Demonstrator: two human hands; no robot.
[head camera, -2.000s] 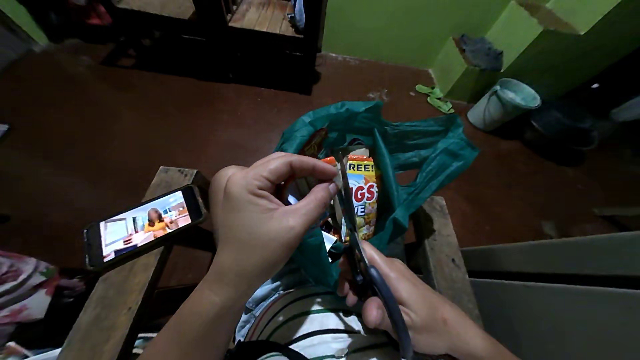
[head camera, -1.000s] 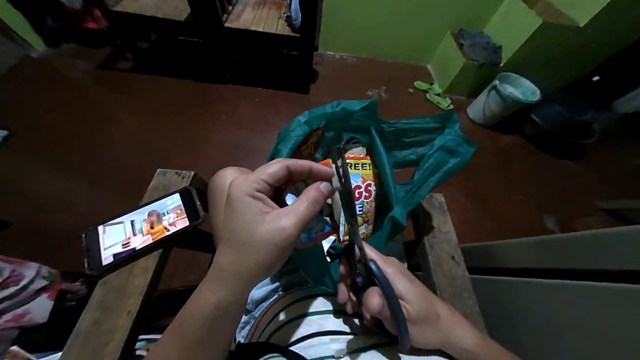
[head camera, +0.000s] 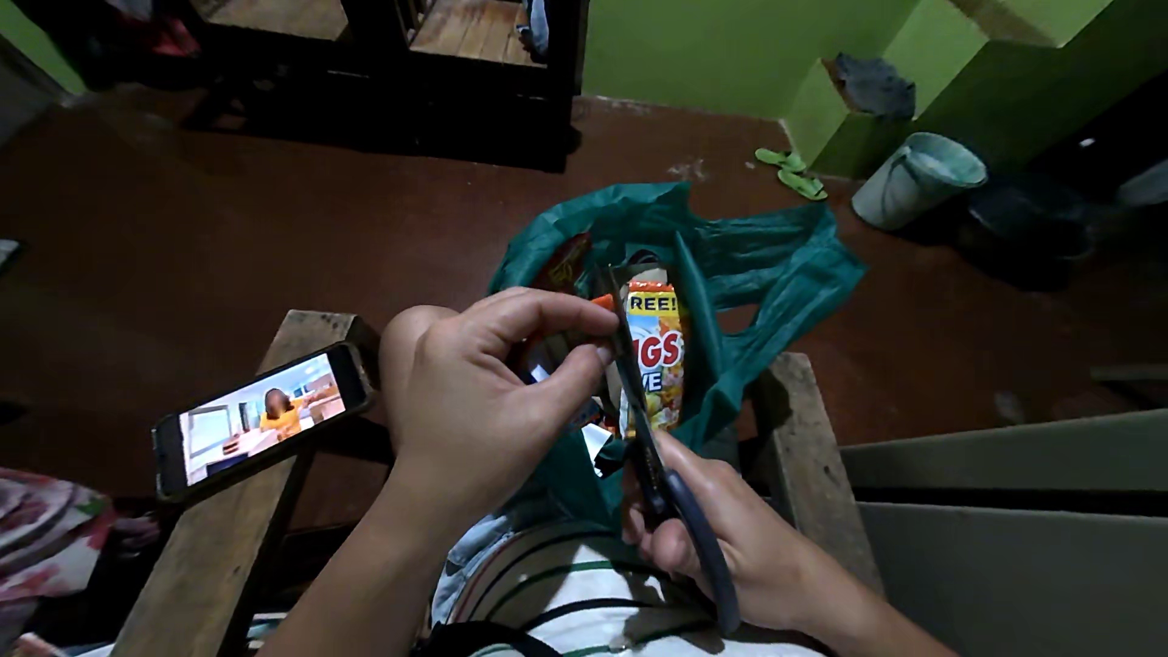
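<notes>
My right hand grips the dark handles of a pair of scissors, whose blades point away from me. My left hand is beside the blade tips, thumb and forefinger almost together, with a small orange piece showing at the forefinger. How firmly the fingers pinch it is hard to see. Beneath both hands a green plastic bag gapes, holding a yellow and red printed snack wrapper and a dark red wrapper. The hands and blades hide part of its contents.
A smartphone showing a video lies on the left wooden armrest. The right wooden armrest is beside the bag. Farther off are a pail, green slippers on the red floor and a dark wooden furniture piece.
An orange piece now shows at my left fingertips. Both hands stay in nearly the same place over the bag, and the scissors are still in my right hand.
</notes>
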